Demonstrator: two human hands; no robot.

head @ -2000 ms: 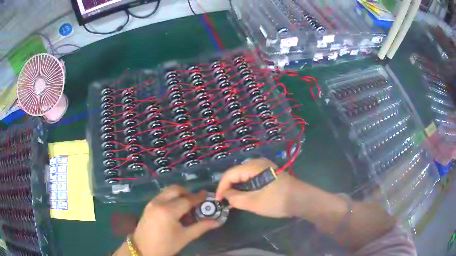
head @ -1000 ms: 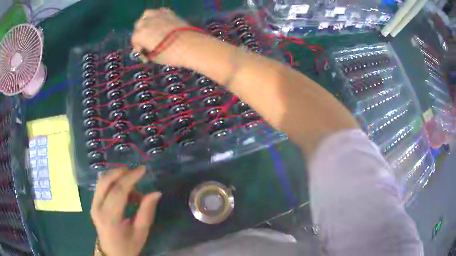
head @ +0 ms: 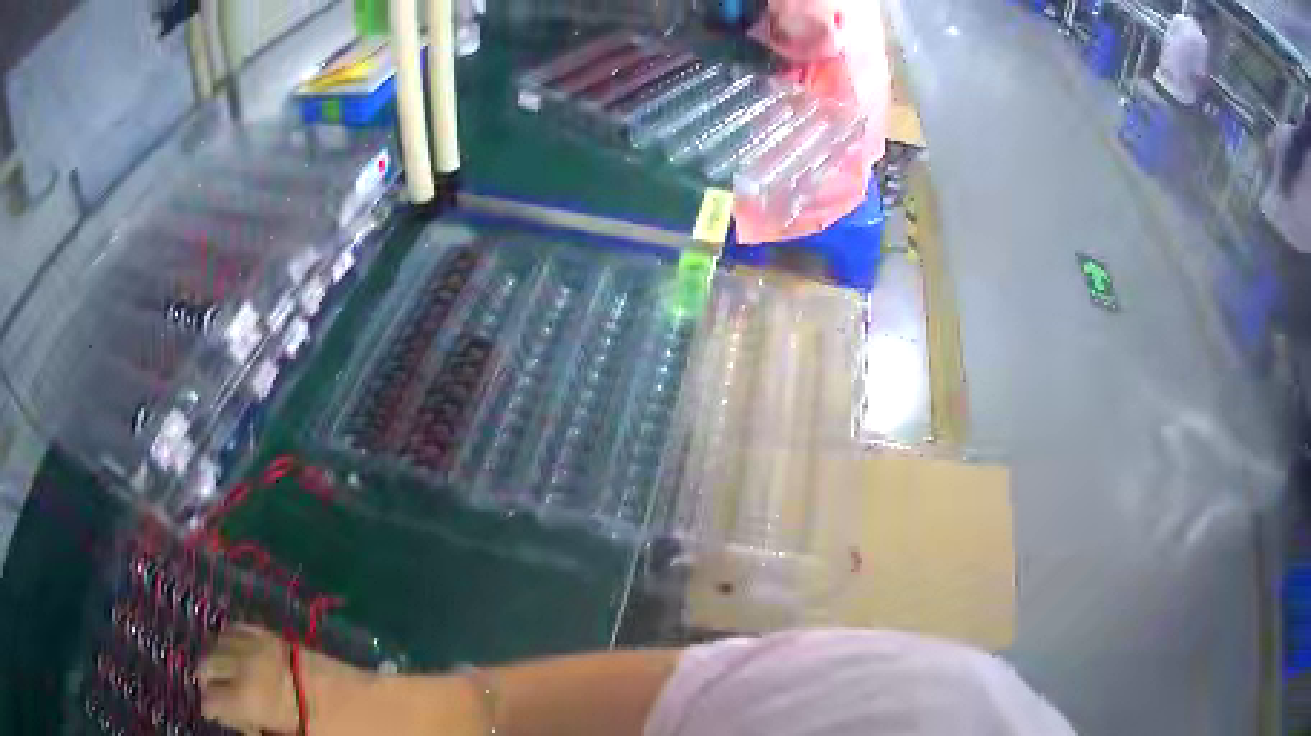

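Observation:
My right hand (head: 256,679) is small and blurred at the lower left, over the right side of the filled tray of dark, shiny round parts (head: 144,640). A red cable (head: 299,664) runs across the hand. The fingertips are unclear, so I cannot tell what they hold. Part of the tray is cut off by the bottom edge. My left hand is out of the picture, and the round silver holder is not in view.
A clear ribbed tray (head: 575,388), partly filled, lies mid-view, with another clear tray (head: 762,417) over a tan board (head: 935,546). Labelled stacked trays (head: 259,345) stand left, near pale posts (head: 407,101). A person in pink (head: 841,115) is beyond; a grey floor lies right.
The view has swung right. The side trays are now central, and the fan, yellow sheet, holder and left hand have left the picture. My right forearm still reaches to the filled tray.

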